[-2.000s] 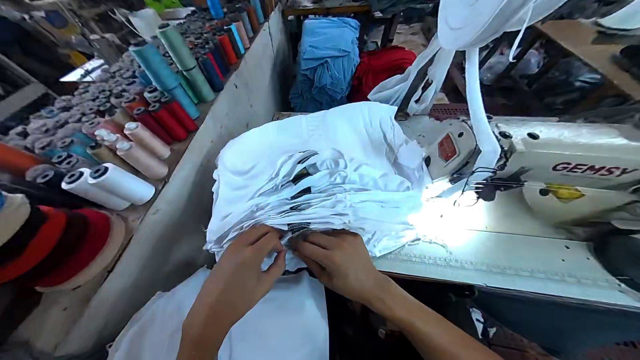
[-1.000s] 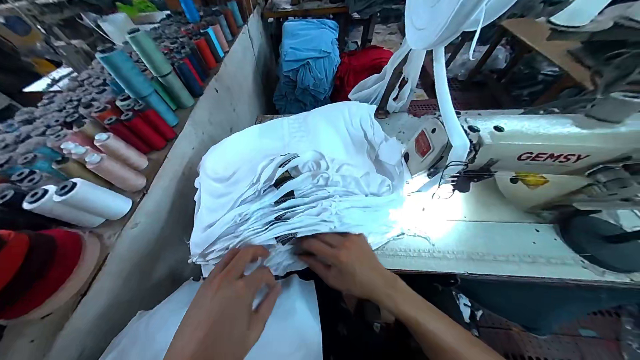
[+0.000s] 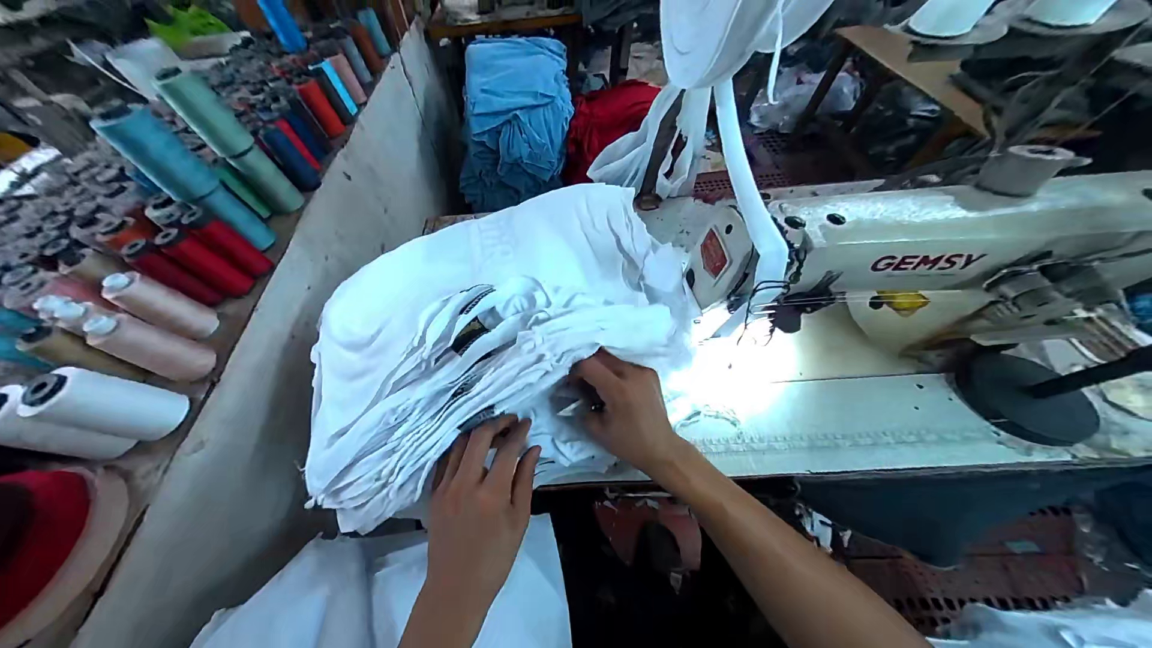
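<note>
A thick stack of white fabric pieces (image 3: pixel 432 297) with layered front edges lies left of the Gemsy sewing machine (image 3: pixel 936 243). My left hand (image 3: pixel 486 477) rests with its fingertips on the front edge of the stack, beside a dark patch; whether it grips a layer is unclear. My right hand (image 3: pixel 625 409) is at the stack's front right, fingers bent around the fabric edges, partly hidden among the folds. Another white cloth (image 3: pixel 486 594) hangs below the left hand. The machine's lamp glares just right of the stack. A white fabric strip (image 3: pixel 751 189) runs down to the needle area.
A pale partition (image 3: pixel 297 270) runs along the left, with many thread cones (image 3: pixel 153 396) on a ledge beyond it. Behind the stack are a blue fabric pile (image 3: pixel 517 108) and red fabric (image 3: pixel 607 121). A round dark disc with a rod (image 3: pixel 1026 396) stands at the right.
The right hand has moved right and away from the left hand, into the right part of the stack's front edge. The left hand remains at the front edge.
</note>
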